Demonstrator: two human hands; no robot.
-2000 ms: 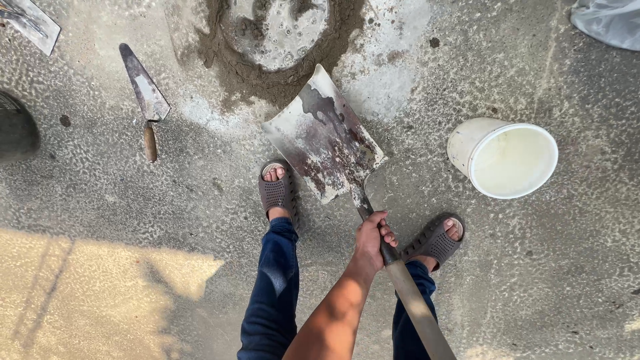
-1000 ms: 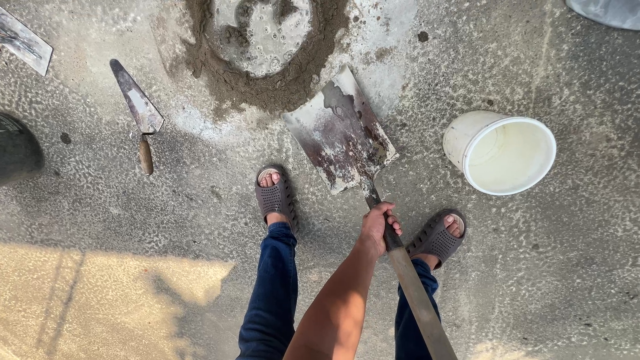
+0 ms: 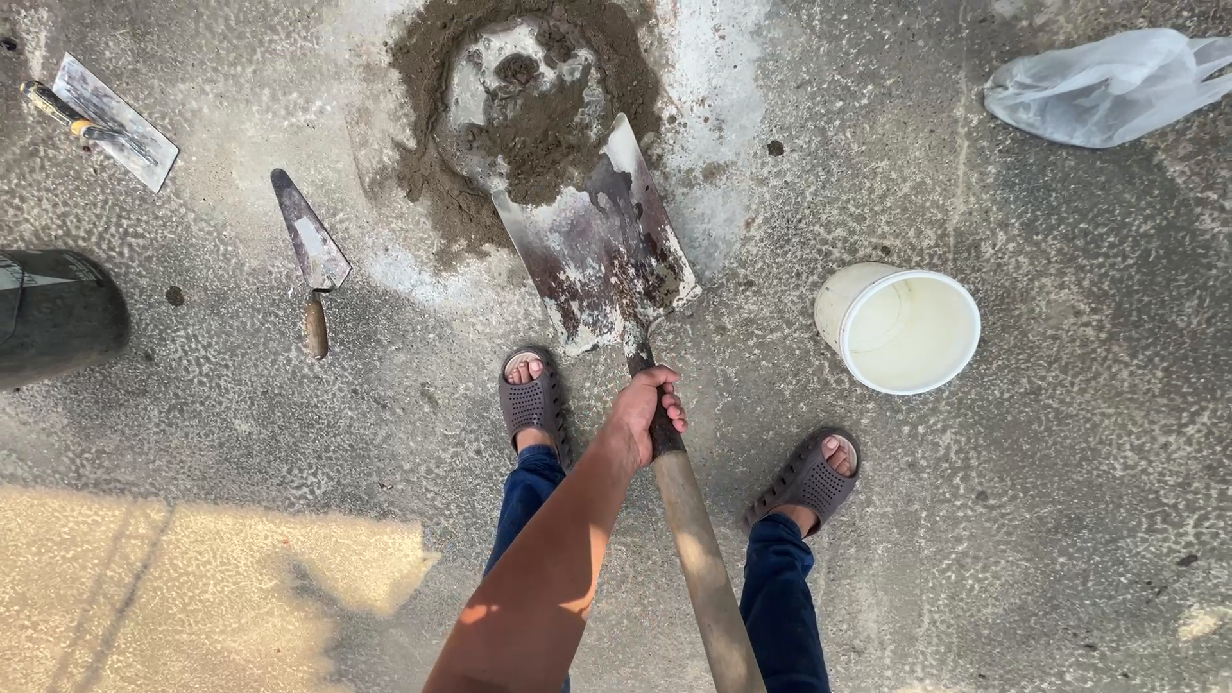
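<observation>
My left hand (image 3: 650,414) is closed around the dark socket at the base of the shovel's wooden handle (image 3: 701,568). My right hand is out of view, as is the handle's far end. The square metal shovel blade (image 3: 602,250), stained and crusted, lies ahead of the hand, its front edge at the near side of a ring of damp brown sand or mortar (image 3: 630,58). Inside the ring is a grey, wet-looking patch (image 3: 472,87) with a brown heap (image 3: 544,144) of the same material on it, just ahead of the blade.
A white plastic bucket (image 3: 910,332) stands to the right. Farther off is a translucent plastic bag (image 3: 1107,87). On the left lie a pointed trowel (image 3: 313,241) and a flat finishing trowel (image 3: 115,120), near a dark bucket (image 3: 63,318). My sandalled feet straddle the handle on the rough concrete.
The shovel blade has moved forward from beside the ring to its near edge, my left hand still on it. A brown heap now covers part of the grey patch. The view has shifted.
</observation>
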